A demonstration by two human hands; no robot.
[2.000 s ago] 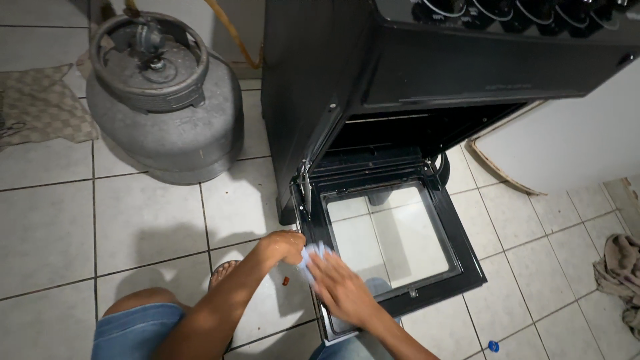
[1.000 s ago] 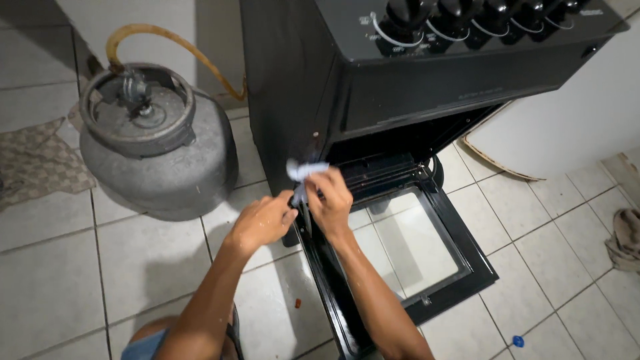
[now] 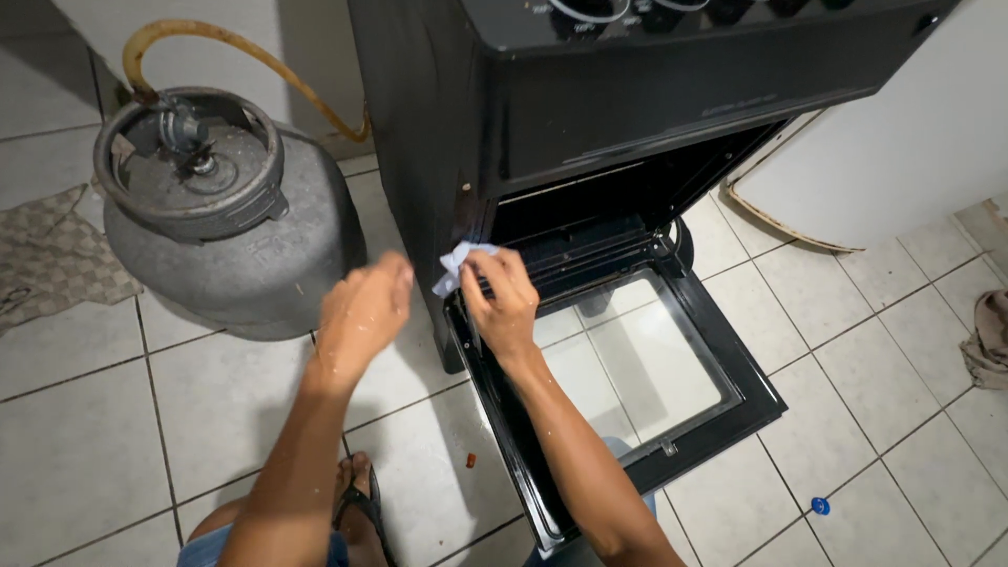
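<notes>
A black stove [image 3: 614, 102] stands with its oven door [image 3: 709, 441] lowered; floor tiles show through the door's glass pane. My right hand [image 3: 502, 303] pinches a crumpled light-blue cloth or wipe [image 3: 458, 264] at the oven's left front corner, by the upper end of the door's left side. To the left of it, clear of the stove, my left hand [image 3: 366, 315] is raised with its fingers curled and slightly blurred. Whether anything is inside its fingers cannot be seen. Small pale flecks dot both hands and forearms.
A grey gas cylinder [image 3: 236, 268] with a yellowish hose [image 3: 236, 51] stands left of the stove. A checkered cloth [image 3: 59, 264] lies at the far left, a brownish cloth [image 3: 988, 339] at the right edge. A blue cap [image 3: 820, 505] and a small reddish piece [image 3: 471, 461] are on the tiles.
Two seconds ago both hands were together at the door's left side. My right hand has moved up to the door's hinge end with the cloth; my left hand has come away to the left.
</notes>
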